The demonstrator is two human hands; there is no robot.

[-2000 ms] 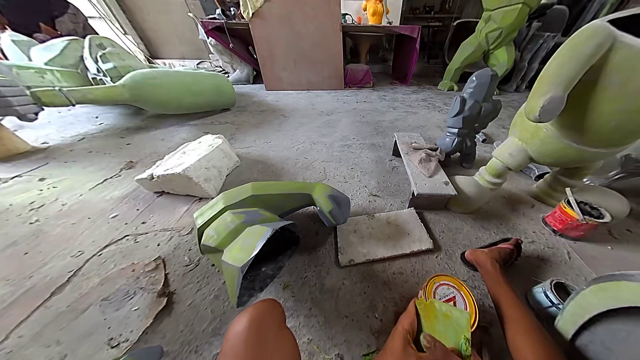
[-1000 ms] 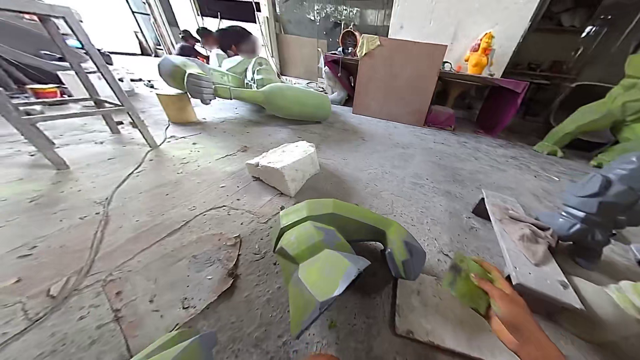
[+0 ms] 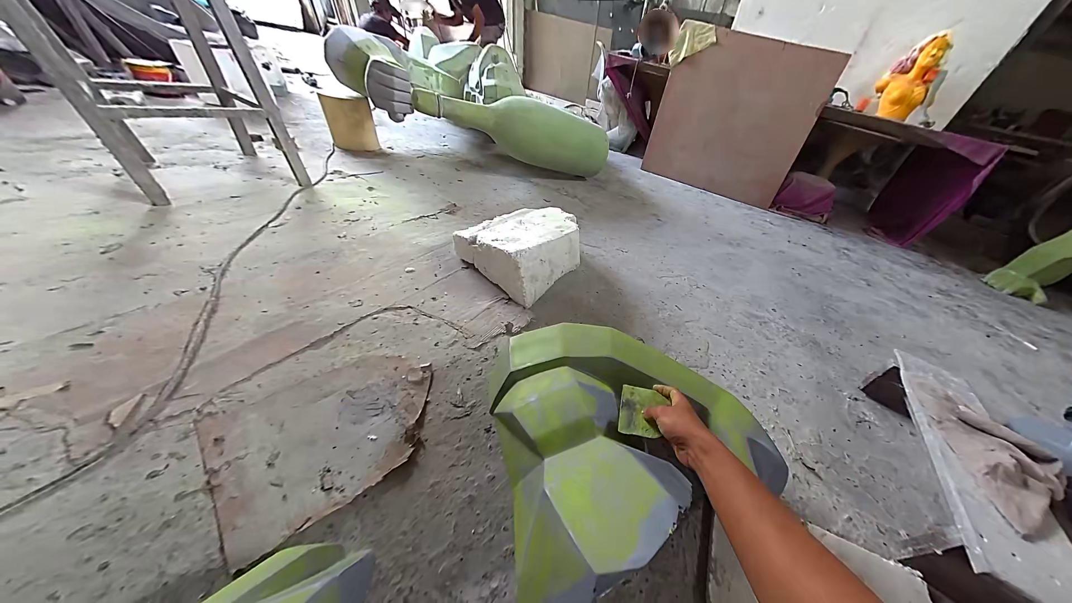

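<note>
My right hand (image 3: 677,421) pinches a thin, square, green-stained pad (image 3: 639,410) between thumb and fingers. It is at the inner side of a faceted green and grey sculpture piece (image 3: 607,494) that lies on the concrete floor; whether the pad touches the surface I cannot tell. The piece has a long curved arm that arches round to the right, with green patches over grey on its facets. My left hand is out of view. A second faceted green and grey part (image 3: 293,578) shows at the bottom edge, left of the piece.
A rough white block (image 3: 528,251) sits beyond the piece. A cable (image 3: 197,335) crosses the floor toward a wooden stand (image 3: 226,92). Behind lie a large green bottle form (image 3: 544,134) and a leaning board (image 3: 741,117). A cloth (image 3: 984,444) rests on a low bench at right. People are at the back.
The view has swung left. My right hand has moved with the pad from beyond the right end of the curved arm to the inside of the piece. My left hand, seen earliest near a tin, is gone from view.
</note>
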